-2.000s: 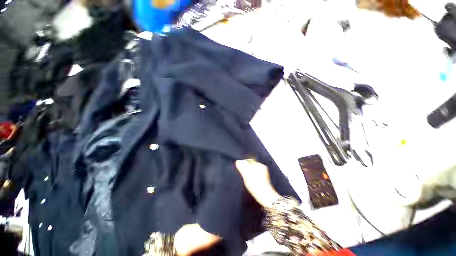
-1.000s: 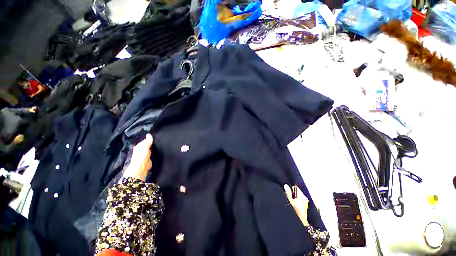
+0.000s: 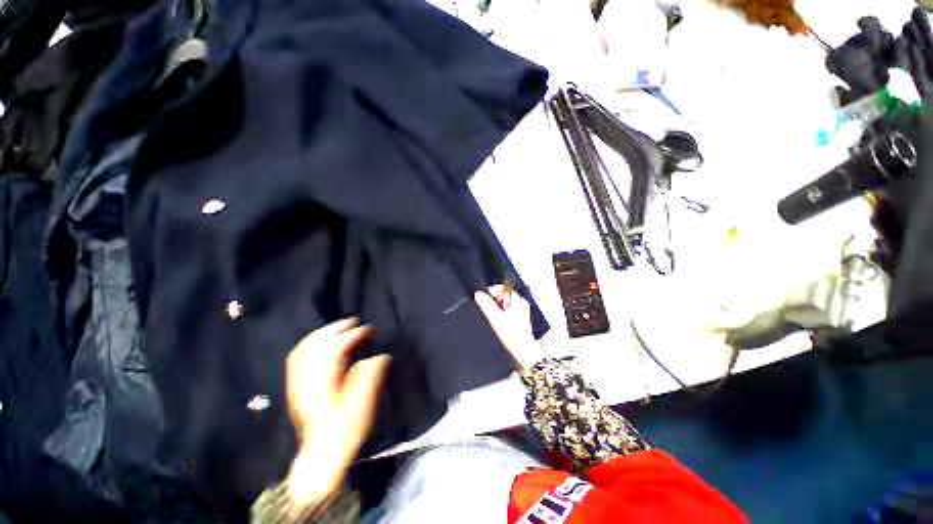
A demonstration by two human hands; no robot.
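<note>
A navy coat (image 3: 297,113) lies spread on the white table, its sleeve pointing right and pale buttons down its front. Shiny dark lining (image 3: 107,338) shows at its left. My left hand (image 3: 336,394), slightly blurred, is over the lower part of the coat with fingers apart and nothing visible in it. My right hand (image 3: 506,319) is at the coat's right side. Small red-handled thread snips (image 3: 501,300) show partly between its fingers. A thin pale line by the fingertips may be a blade or a thread.
Black hangers (image 3: 614,169) lie right of the sleeve, with a phone (image 3: 580,294) below them. A black cylinder (image 3: 847,179) and a whitish device with a cord (image 3: 808,292) are farther right. Dark garments (image 3: 46,113) lie left. The table edge (image 3: 675,394) runs below.
My left hand has left the coat's front edge and is now over its lower part, fingers apart. My right hand stays at the coat's right side. The view has shifted toward the table's near edge.
</note>
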